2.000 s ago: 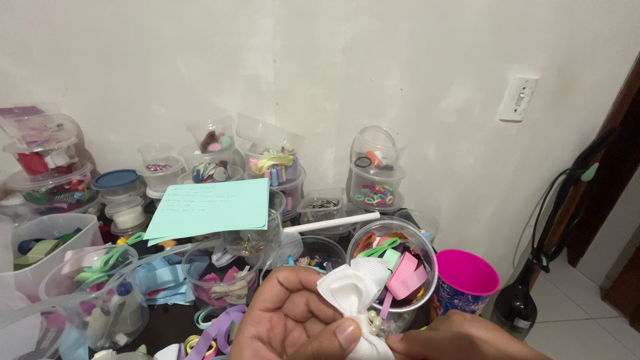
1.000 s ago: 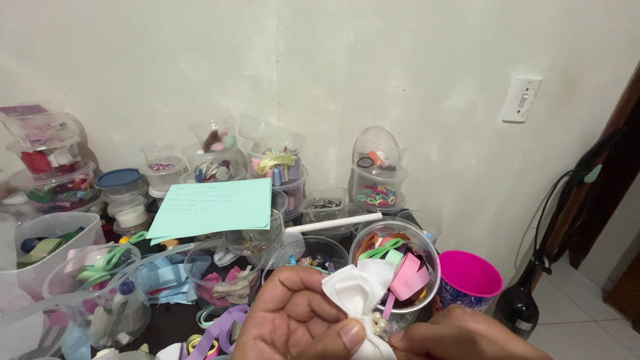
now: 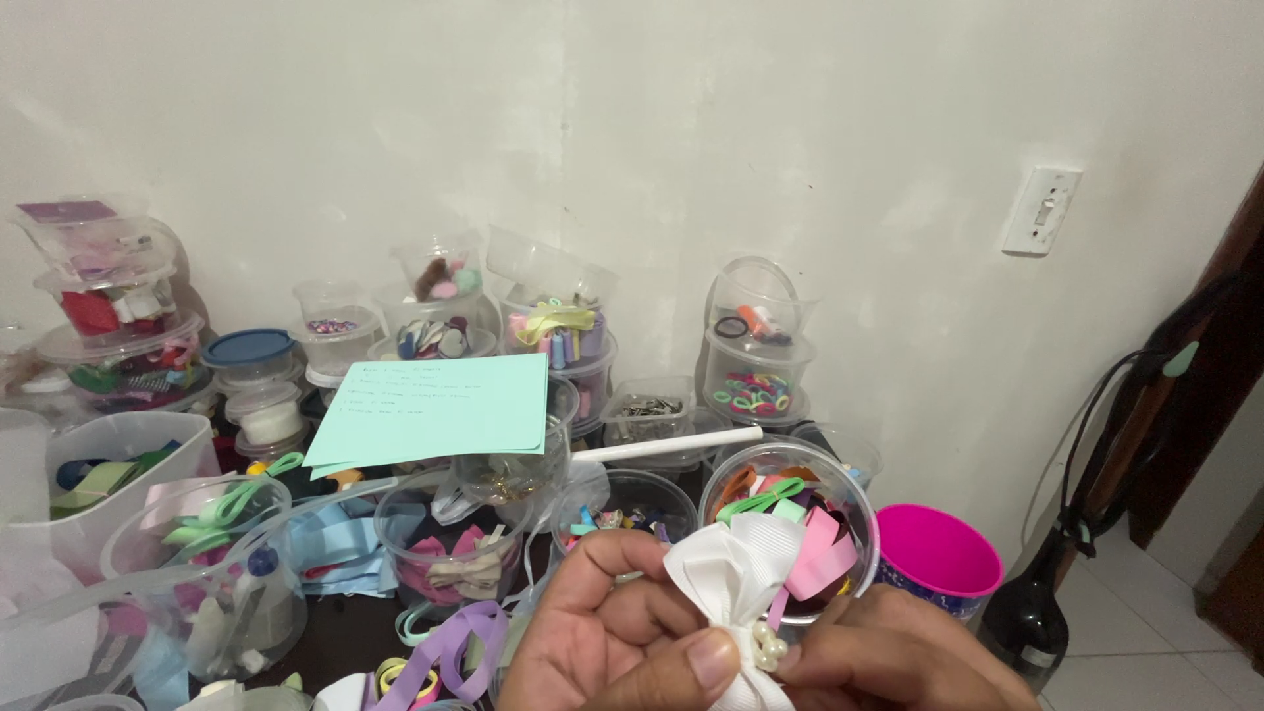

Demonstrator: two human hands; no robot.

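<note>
A white ribbon bow [image 3: 736, 573] is pinched between the thumb and fingers of my left hand [image 3: 622, 632], at the bottom centre. Cream pearl beads [image 3: 768, 647] lie against the bow's middle. The fingertips of my right hand [image 3: 889, 652] touch or hold these beads from the right; the lower part of that hand is out of view. Just behind the bow stands a clear round tub [image 3: 869, 513] filled with coloured ribbon pieces, including a pink ribbon [image 3: 822, 555] and a green one. The lower loop of the bow is partly cut off by the frame's edge.
Stacked clear tubs [image 3: 760, 365] of hair elastics and trims line the wall. A mint-green sheet [image 3: 434, 410] with handwriting rests on tubs, beside a white stick [image 3: 671, 444]. Purple ribbon [image 3: 464, 652] lies at front. A pink-rimmed cup [image 3: 938, 553] and a dark bottle [image 3: 1027, 612] are at right.
My left hand keeps its hold on the white bow. The pearl beads show more plainly beside my right fingertips than two seconds ago.
</note>
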